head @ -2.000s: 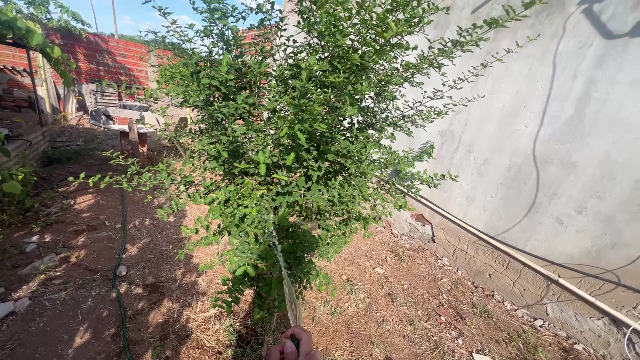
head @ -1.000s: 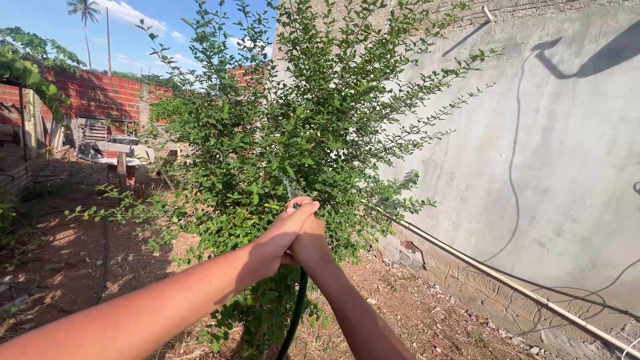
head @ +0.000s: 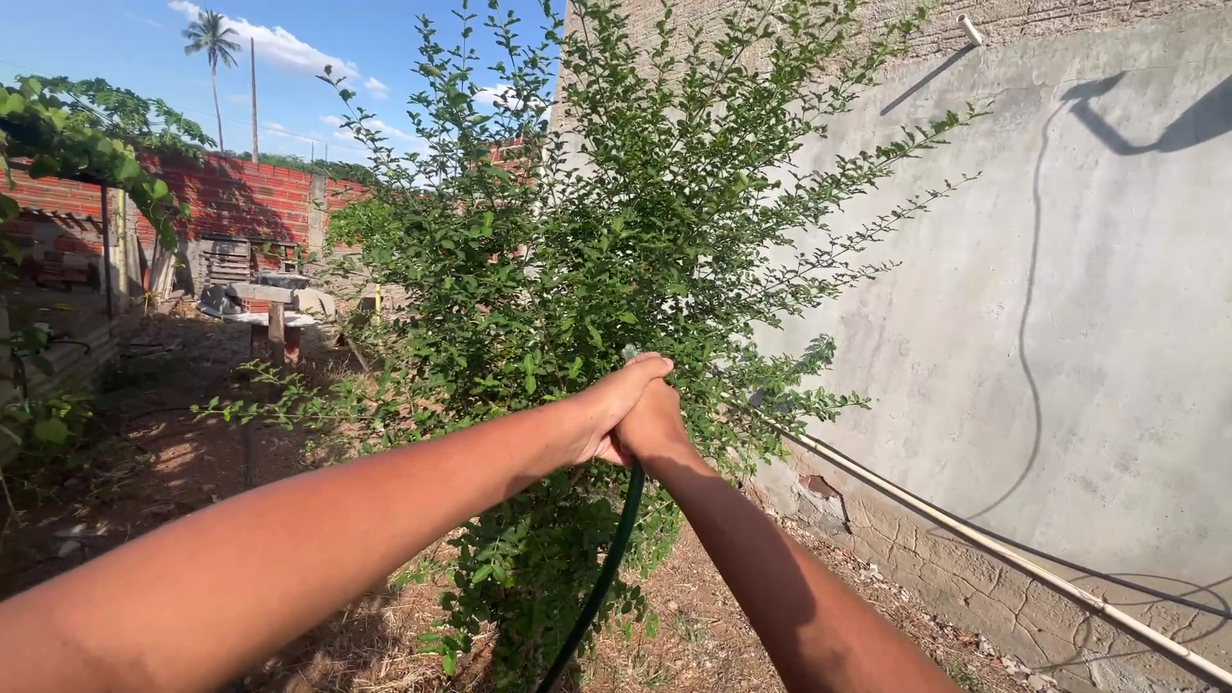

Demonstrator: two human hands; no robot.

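Both arms reach out toward a leafy green shrub (head: 597,241). My left hand (head: 621,399) overlaps my right hand (head: 656,419), and the two are closed together around the end of a dark green garden hose (head: 616,553). From beneath the hands the hose hangs down in a curve to the bottom edge of the view. A little clear water (head: 630,352) shows just above the fingers, against the leaves. The hose's tip is hidden by the fingers.
A grey plastered wall (head: 943,318) stands at the right, with a pale pipe (head: 1001,551) and a dark cable along its base. Back left are a red brick wall (head: 226,197) and a rough table (head: 276,322) among rubble. Dry soil and straw (head: 356,626) surround the shrub.
Two seconds ago only one hand showed, low in the view, with a water jet reaching the shrub. Both hands are now higher and clasped on the hose. The view has tilted up.
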